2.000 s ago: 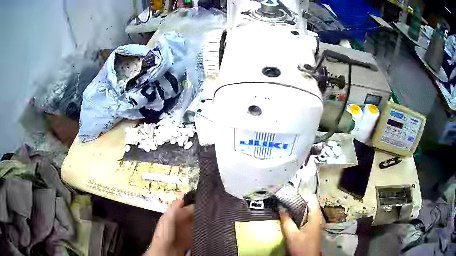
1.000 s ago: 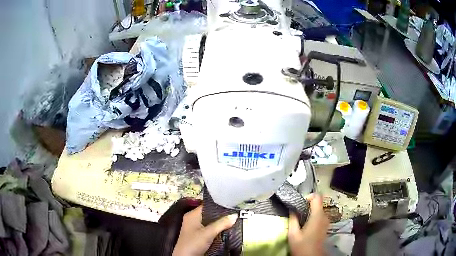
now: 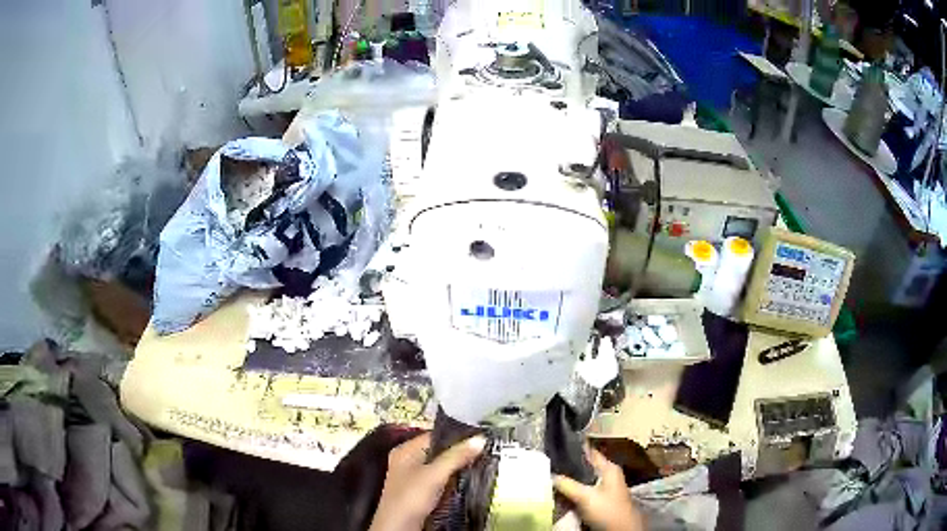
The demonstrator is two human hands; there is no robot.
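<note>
A dark grey-brown ribbed garment lies under the head of the white JUKI sewing machine. A yellow-green patch shows at the bottom centre between my hands. My left hand holds the cloth on the left, its thumb near the needle area. My right hand holds the cloth on the right, thumb pointing inward. Both hands are cut off by the bottom edge. The machine head hides most of the needle area.
A heap of small white pieces and a pale blue bag are left. Right are a parts tray, thread cones, a control panel and a flat black rectangle. Garments are heaped at lower left.
My left hand has come in from the left onto the cloth beside the patch. My right hand has moved lower and inward. The patch looks narrower, and the camera view has shifted.
</note>
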